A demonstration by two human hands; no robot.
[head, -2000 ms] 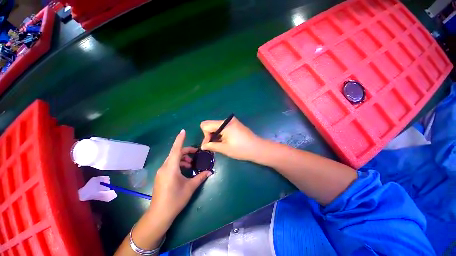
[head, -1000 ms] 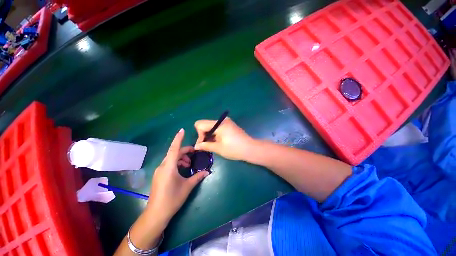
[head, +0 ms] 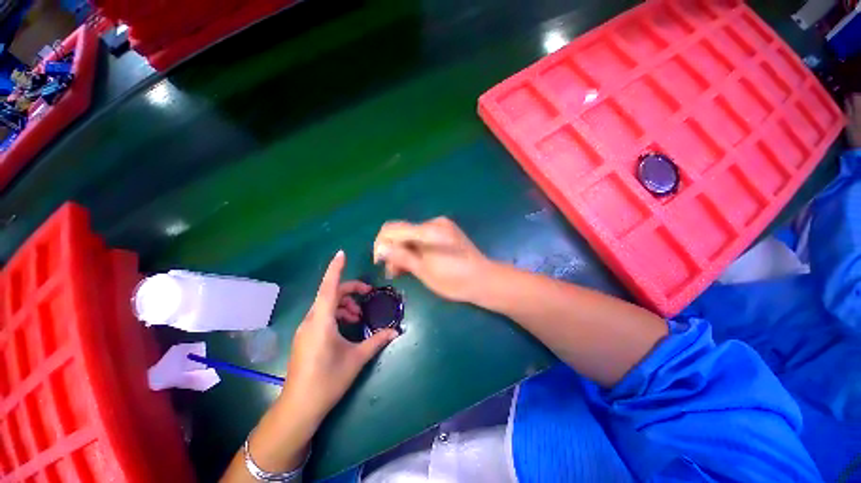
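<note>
A round dark watch head (head: 382,309) with a shiny rim lies low over the green bench. My left hand (head: 326,344) grips its left and lower edge between thumb and fingers. My right hand (head: 434,257) is bare and slightly blurred, just above and right of the watch head, not touching it. Its fingers are curled together; only a short dark streak of the thin black stick (head: 412,244) seems to show at them, the rest hidden or blurred.
A red pocketed tray (head: 604,141) at right holds another watch head (head: 658,174). At left are a stack of red trays (head: 71,349), a white bottle (head: 212,300) on its side, a white wipe (head: 179,369) and a blue stick (head: 241,369). A filled parts tray (head: 90,80) stands far left.
My right hand has lifted off the watch head's upper edge and turned; the black stick no longer stands up clearly from it. My left hand keeps its hold.
</note>
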